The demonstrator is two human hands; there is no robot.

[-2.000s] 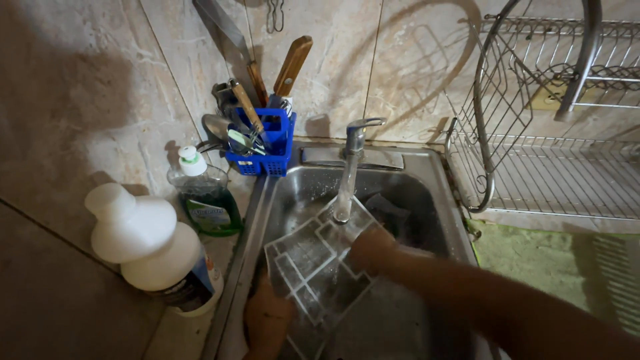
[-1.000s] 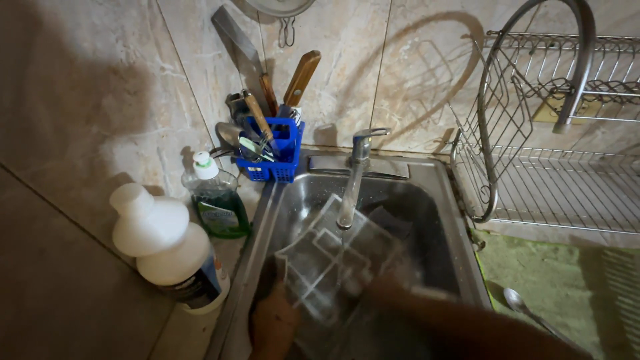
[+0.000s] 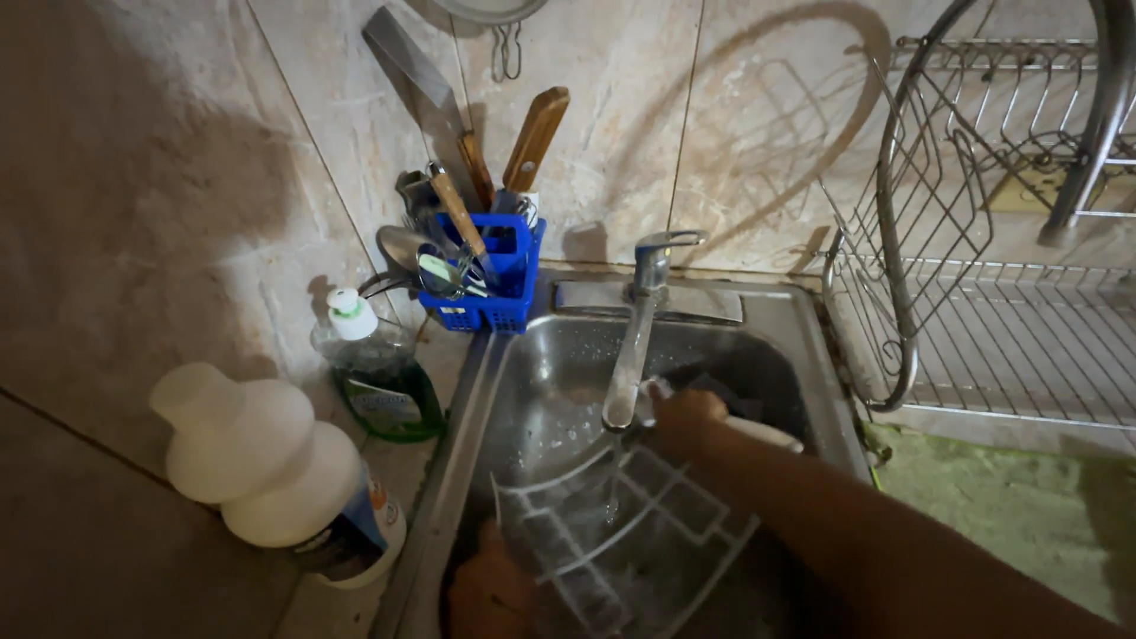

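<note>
A clear sheet or panel with white lines point(image 3: 612, 524) lies tilted in the stainless steel sink point(image 3: 803, 355), under a thin stream from the faucet point(image 3: 632, 364). My left hand point(image 3: 493, 581) is at the panel's left edge, dim and partly cut off by the frame; it appears to hold that edge. Beyond the panel's far edge, beneath the faucet spout, my right hand point(image 3: 688, 413) touches something pale and wet that I cannot identify. A whitish rounded item point(image 3: 763, 433) shows behind my right wrist, with a dark thing near it in the basin.
Left of the sink stand a green dish soap bottle point(image 3: 386, 390) and a large white plastic bottle point(image 3: 293, 470). A blue cutlery basket point(image 3: 493, 302) with knives and spoons is at the back corner. On the right are a wire dish rack point(image 3: 994, 337) and a green cloth point(image 3: 994, 506).
My right hand has moved off the panel's surface to the back of the basin, near the spout. The panel sits lower in the sink, and its far edge no longer reaches behind the spout.
</note>
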